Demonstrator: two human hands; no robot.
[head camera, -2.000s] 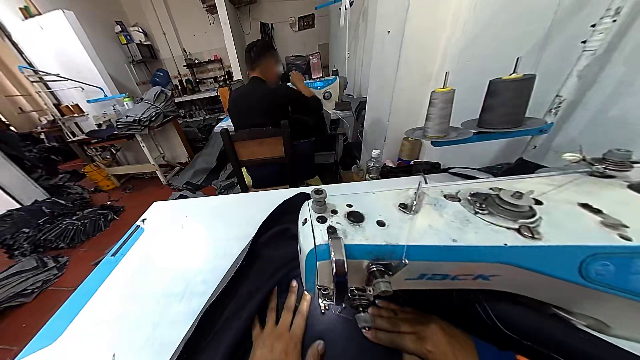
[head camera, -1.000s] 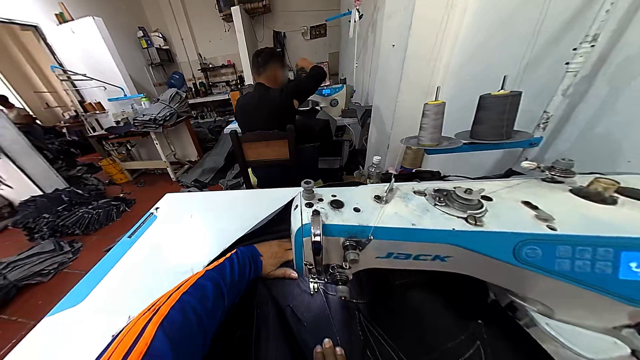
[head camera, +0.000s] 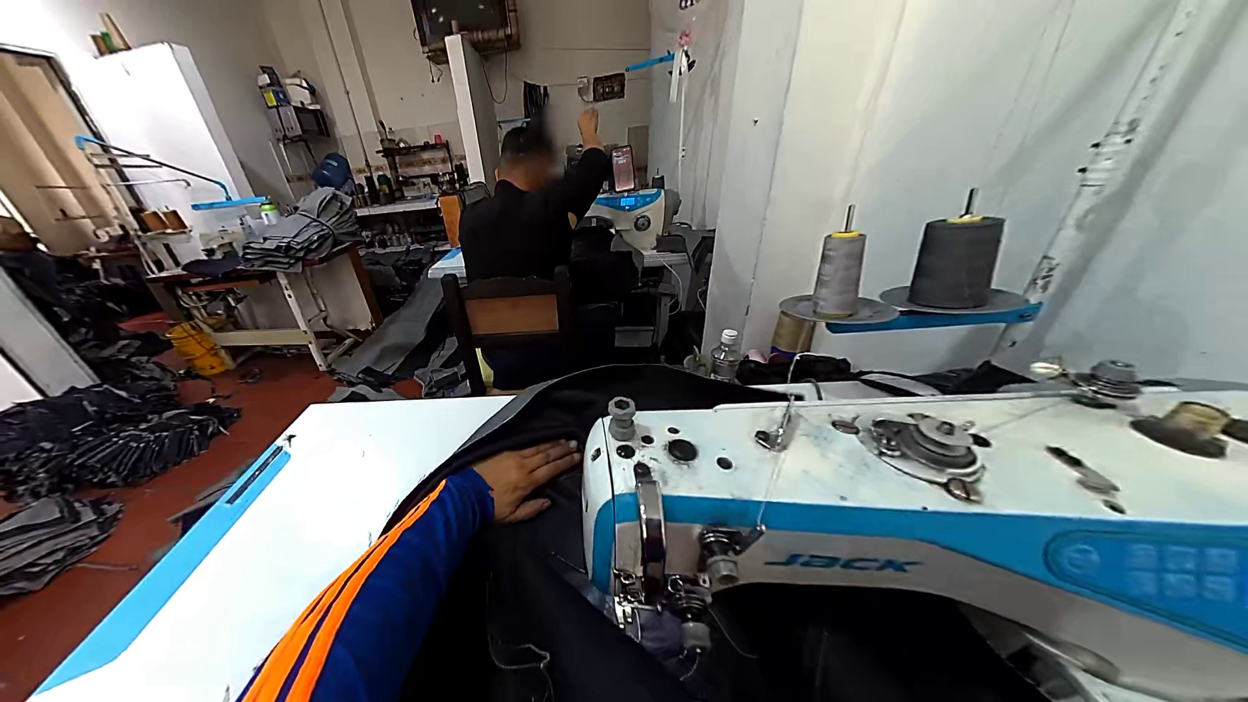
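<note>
My left hand (head camera: 528, 480), in a blue sleeve with orange stripes, lies with its fingers spread on dark fabric (head camera: 556, 585), just left of the head of a white and blue Jack sewing machine (head camera: 877, 531). The fabric runs under the presser foot area, back behind the machine head and down over the front. The needle and presser foot (head camera: 634, 624) are partly hidden by a blurred fold of fabric. My right hand is not in view. Thread runs from the top guide (head camera: 777, 436) down to the tension dial (head camera: 721, 561).
Two thread cones, light gray (head camera: 838, 278) and dark gray (head camera: 955, 263), stand on a blue holder at right. A clear bottle (head camera: 725, 356) stands behind the machine. Ahead, a person in black (head camera: 517, 229) sits on a wooden chair (head camera: 512, 317) at another machine. Fabric piles (head camera: 117, 429) lie at left.
Two seconds ago both hands lay near the needle; my right hand has since left view. My left hand is now farther back, left of the machine head. The other person has raised an arm.
</note>
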